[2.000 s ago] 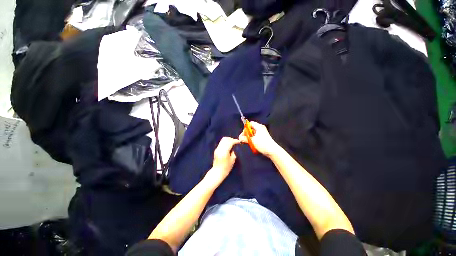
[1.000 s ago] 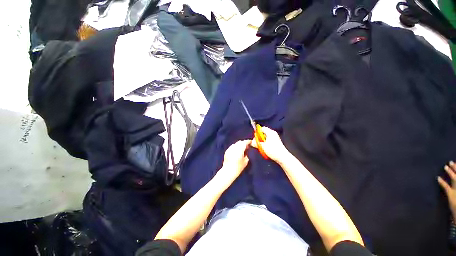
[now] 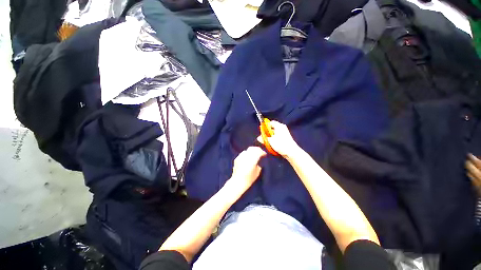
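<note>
A navy blazer (image 3: 337,89) lies spread in front of me, with a black clothes hanger (image 3: 293,32) in its neck. My right hand (image 3: 279,140) holds the scissors (image 3: 267,134) by their orange handles over the blazer's front. The silver blades point up and away and look closed. My left hand (image 3: 248,164) is at the blazer's front edge, just left of and below the scissors. Its fingers are curled together; whether they pinch the cloth is hard to see.
Black blazers (image 3: 422,158) lie at the right, partly over the navy one, with a grey jacket (image 3: 361,26) behind. Another person's hand (image 3: 474,171) shows at the right edge. Loose hangers (image 3: 170,140) and an unfinished garment pile (image 3: 53,95) lie left.
The black blazer on the right has been pulled rightward and folded, uncovering the navy blazer's right side and a grey jacket. Another person's hand has appeared at the right edge. My hands stay nearly in place.
</note>
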